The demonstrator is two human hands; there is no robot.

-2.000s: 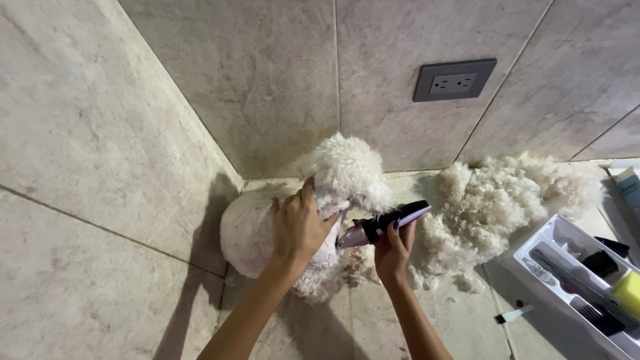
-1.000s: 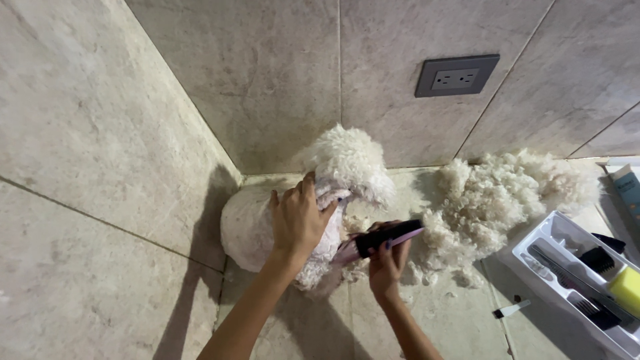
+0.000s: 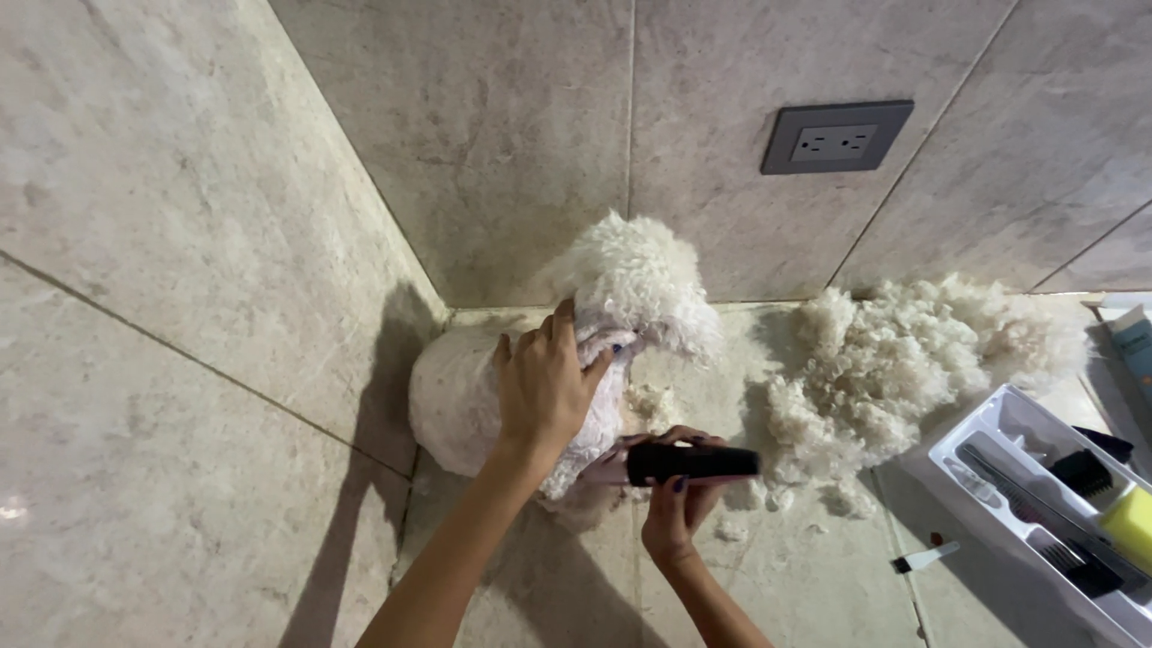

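Observation:
A small white dog (image 3: 454, 400) sits against the tiled wall, its body clipped short and its head still curly. My left hand (image 3: 544, 382) lies on its neck and shoulder, fingers spread, with the thumb near the jaw. In my right hand (image 3: 679, 495) are black and pink hair clippers (image 3: 693, 462), held roughly level. Their blade end points left, at the long fur low on the dog's front, and is blurred and partly hidden there. The dog's face is mostly hidden by curls.
A large heap of cut white fur (image 3: 891, 369) lies right of the dog. Beside it stands a white plastic tray (image 3: 981, 540) with combs, guards and a yellow sponge-like block. A small brush (image 3: 927, 558) lies on the floor. A power outlet (image 3: 837, 139) is on the wall.
My right hand and the clippers have moved down, and the clippers have turned from slanting up to nearly level. My left hand has stayed on the dog's neck and shoulder.

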